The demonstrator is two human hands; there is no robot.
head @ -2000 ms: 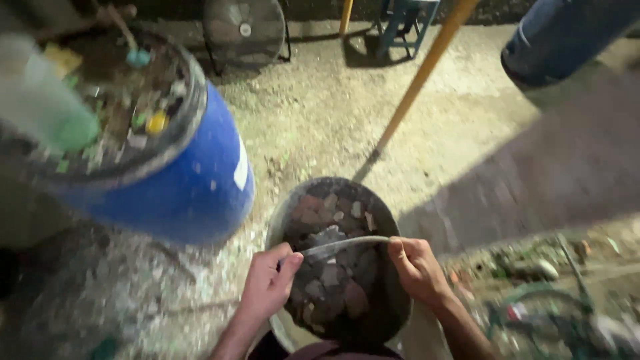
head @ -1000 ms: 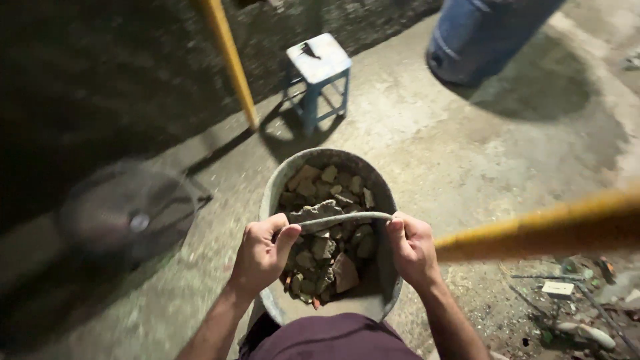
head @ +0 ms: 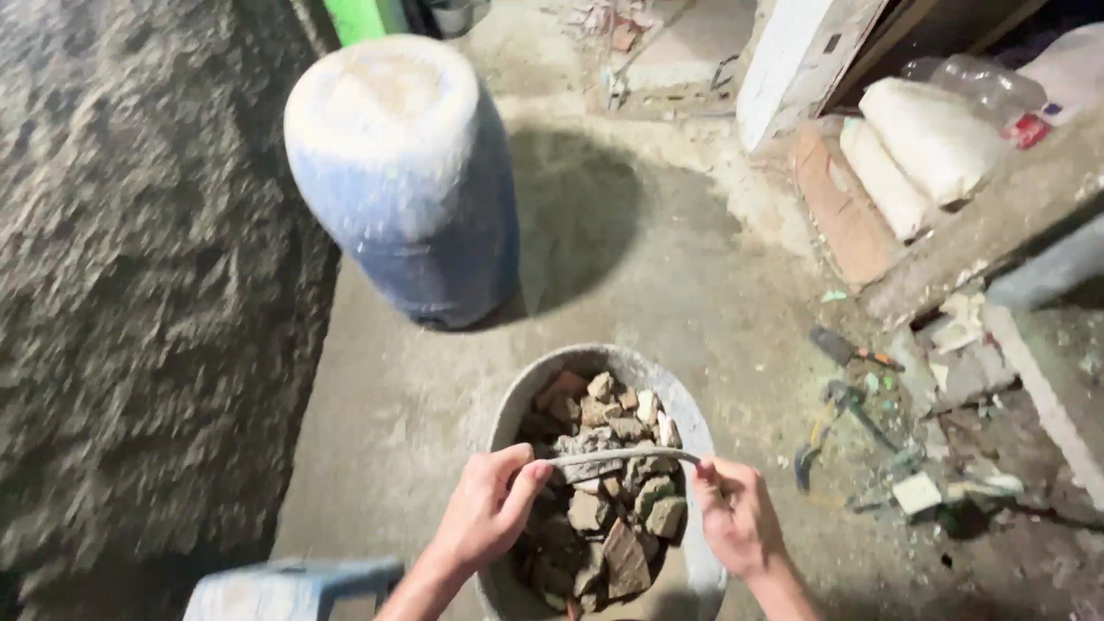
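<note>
A grey bucket (head: 703, 526) full of broken masonry rubble (head: 608, 500) is at the bottom centre, close to the body. Its thin curved handle (head: 625, 454) arches over the rubble. My left hand (head: 496, 504) grips the handle's left end, thumb on top. At the right end of the same handle, my right hand (head: 737, 517) is closed around it. Chunks of concrete and reddish pieces of brick or tile show below and above the handle.
An upturned blue plastic barrel (head: 414, 190) stands ahead on the concrete floor. A rough wall (head: 155, 259) runs along the left. A blue stool (head: 285, 586) is at lower left. Right are a hammer (head: 849, 349), scattered debris, a low ledge (head: 992, 228) and white sacks (head: 931, 138).
The view has swung right and moved forward; the stool, seen ahead before, is now at lower left and the barrel is nearer. Both hands still hold the bucket's handle.
</note>
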